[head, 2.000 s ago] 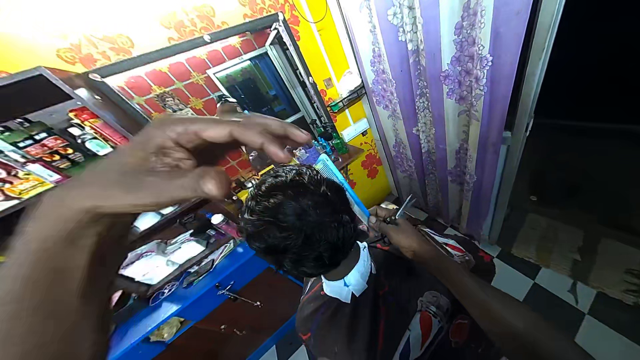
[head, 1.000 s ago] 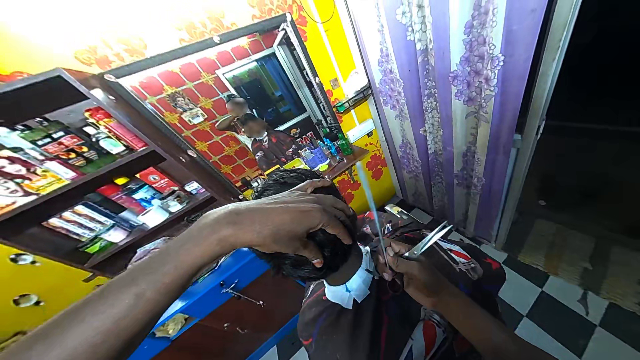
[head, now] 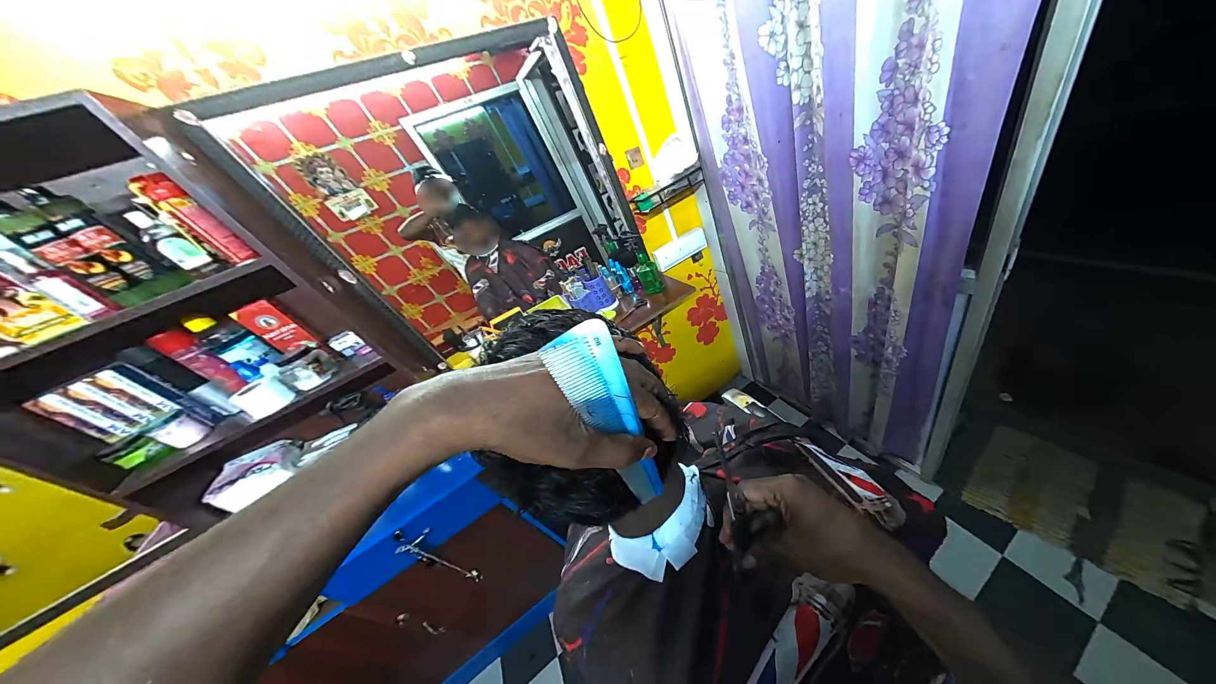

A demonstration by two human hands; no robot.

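Observation:
My left hand (head: 532,408) grips a light blue hair comb (head: 594,380) against the back of a seated person's head of dark hair (head: 560,484); some of its fingers lie in the hair. To the right of the neck, my right hand (head: 784,522) holds dark-looking scissors (head: 730,475), partly hidden by its fingers, with the blades pointing up. A white neck strip (head: 665,537) circles the person's neck above a dark patterned barber cape (head: 655,617).
Ahead hangs a wall mirror (head: 380,171) over a ledge (head: 665,302) with bottles and a purple basket (head: 596,294). Shelves (head: 199,294) of boxed products stand left, above a blue-edged cabinet (head: 437,570). A purple floral curtain (head: 826,218) hangs right, beside a doorway.
The comb, upright by my right hand a second ago, is now in my left hand at the head. Two seconds ago my left hand was raised off the hair. The scissors have turned more upright.

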